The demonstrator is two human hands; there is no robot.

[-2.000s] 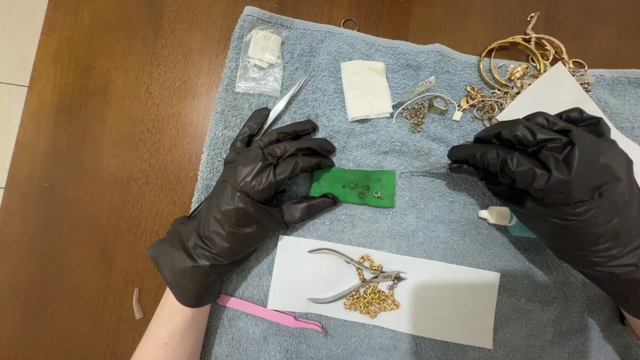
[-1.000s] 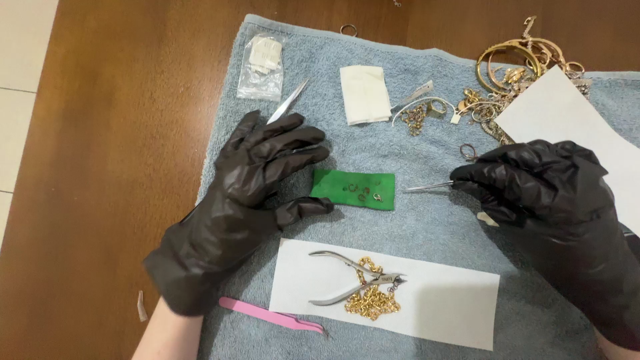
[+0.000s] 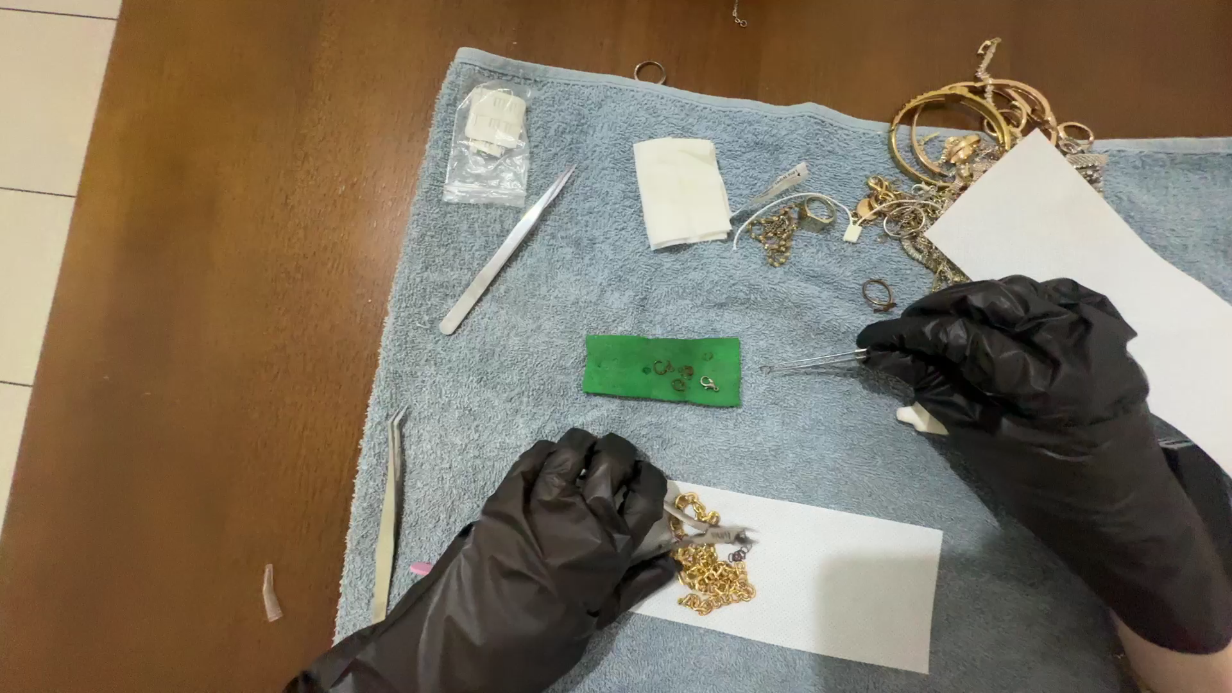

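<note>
My left hand (image 3: pixel 577 529), in a black glove, closes around the handles of small metal pliers (image 3: pixel 717 535) over a gold-coloured chain (image 3: pixel 714 582) on a white paper strip (image 3: pixel 866 597). My right hand (image 3: pixel 1011 356), also gloved in black, holds thin metal tweezers (image 3: pixel 823 360) that point left. Near their tips, which seem to hold a tiny ring, lies a green cloth piece (image 3: pixel 616 366) bearing several small rings and a lobster clasp (image 3: pixel 709 383). The fingertips of my left hand are partly hidden.
A blue towel (image 3: pixel 539 385) covers much of the wooden table (image 3: pixel 221 289). On it lie straight tweezers (image 3: pixel 505 255), bent tweezers (image 3: pixel 387 520), a clear plastic bag (image 3: pixel 488 144) and a folded white cloth (image 3: pixel 681 192). Gold-coloured bangles (image 3: pixel 905 135) and other jewellery are piled by white paper (image 3: pixel 1068 221).
My left hand has moved from beside the green cloth down to the pliers and taken hold of their handles. The straight tweezers are now uncovered. My right hand still holds its tweezers.
</note>
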